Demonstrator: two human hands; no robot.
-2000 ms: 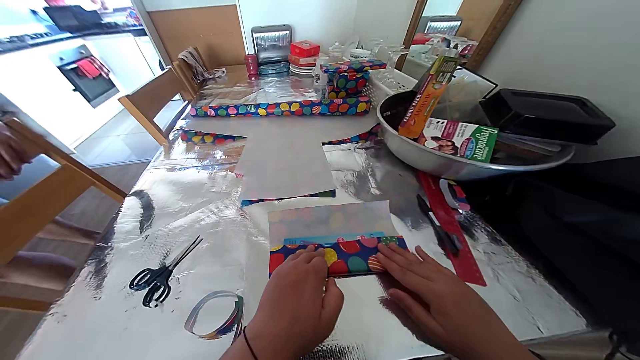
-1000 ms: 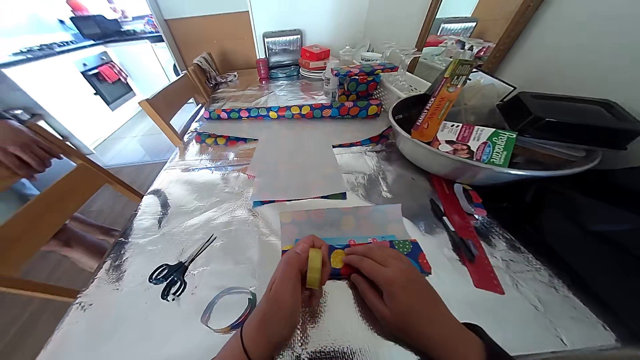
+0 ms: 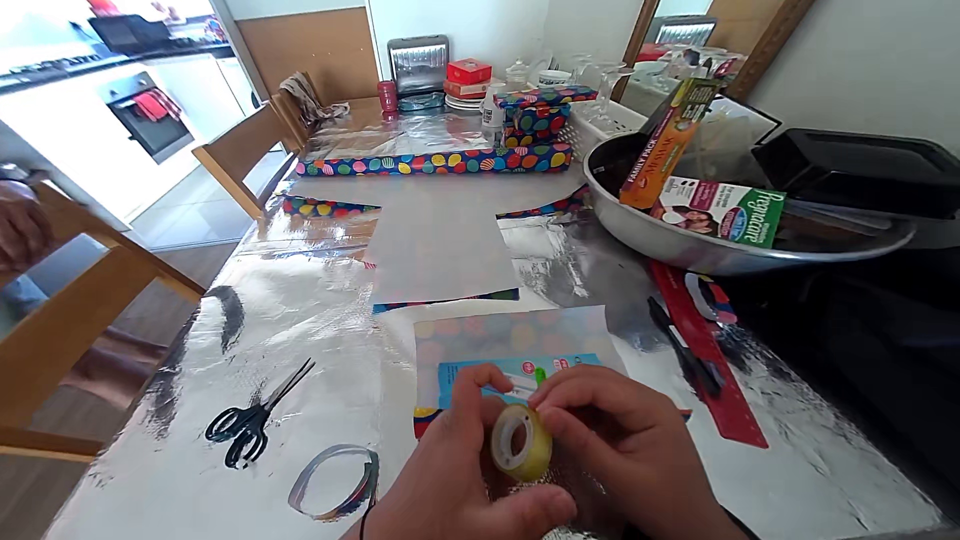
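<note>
My left hand [image 3: 469, 465] holds a small roll of yellowish clear tape [image 3: 523, 442] between thumb and fingers. The fingertips of my right hand [image 3: 611, 435] pinch at the roll's upper right edge. Behind and below both hands lies a piece of balloon-print wrapping paper [image 3: 510, 330], white side up, with a light blue box or packet [image 3: 465, 369] on it. Its near part is hidden by my hands. Black-handled scissors [image 3: 251, 424] rest partly open at the left, with a loop of thin strip [image 3: 334, 484] nearer me.
A larger wrapping paper sheet [image 3: 446, 247] runs back to its roll [image 3: 435, 163]. At right stand a metal basin [image 3: 720, 255] holding boxes, a red ruler-like strip [image 3: 739, 412] and a black pen or knife [image 3: 686, 352]. Another person's hand [image 3: 22, 225] is at far left by a wooden chair [image 3: 82, 322].
Two seconds ago both hands pressed the folded paper over the packet; now they hold the tape roll above it. The near fold has opened, showing more of the light blue packet.
</note>
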